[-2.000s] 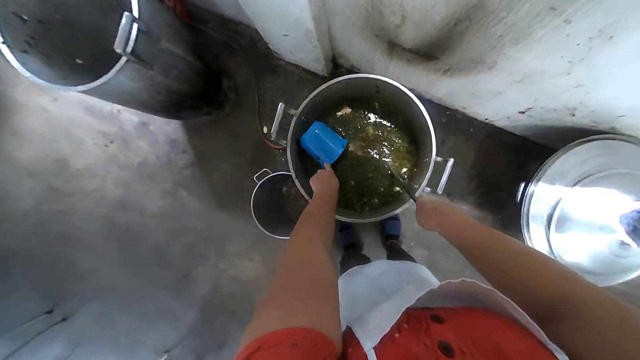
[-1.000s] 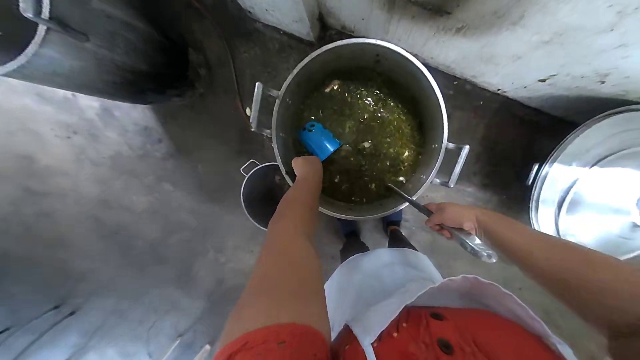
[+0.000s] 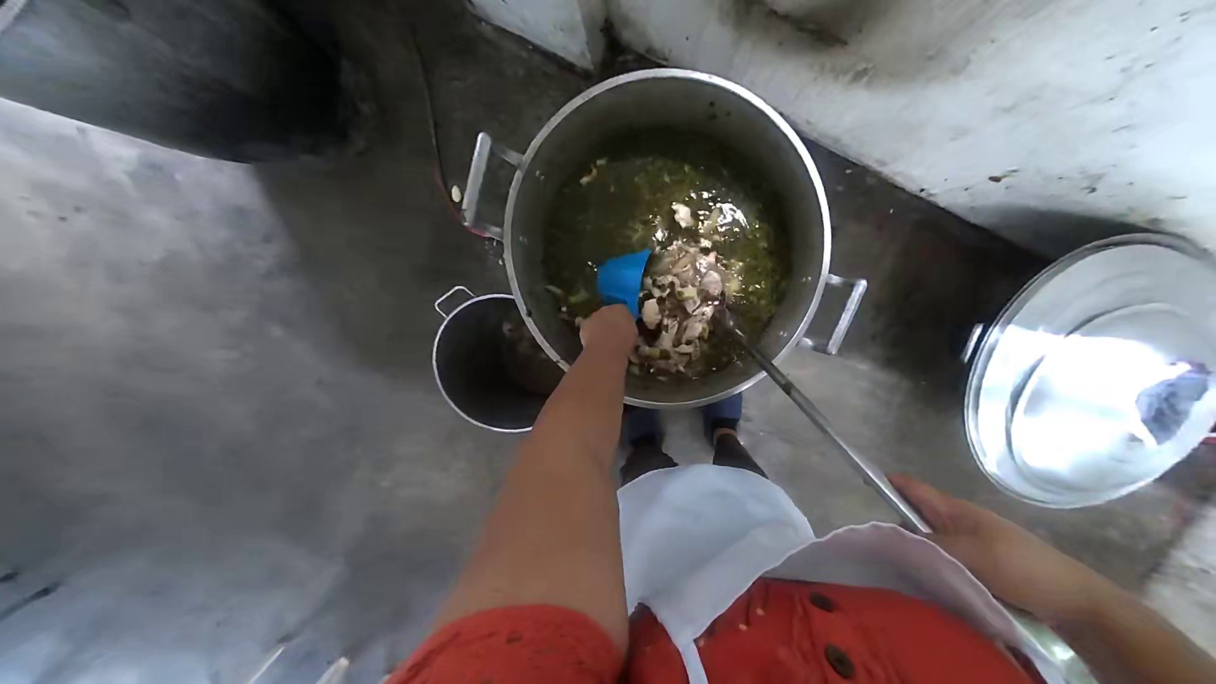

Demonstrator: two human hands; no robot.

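A large metal stockpot [image 3: 823, 218] holds greenish broth with pieces of pale meat [image 3: 679, 309] gathered near its lower middle. Inside the rim, my left hand [image 3: 609, 331] grips a blue plastic cup [image 3: 623, 277] beside the meat, touching or close to it. Outside the pot at the lower right, my right hand [image 3: 936, 508] is closed around the long metal handle of a utensil [image 3: 828, 429]. Its handle slants over the rim, and its lower end is hidden among the meat, so its exact kind does not show.
A smaller metal pot [image 3: 437, 366] stands on the concrete floor, left of and against the stockpot. A large shiny metal vessel [image 3: 978, 427] is at the right. A dark large pot [image 3: 171, 85] stands at the upper left. A stained white wall [image 3: 1007, 104] runs behind.
Pieces of meat have come up to the surface between the cup and the utensil. My right hand has moved down and right, away from the pot, and more of the long handle shows.
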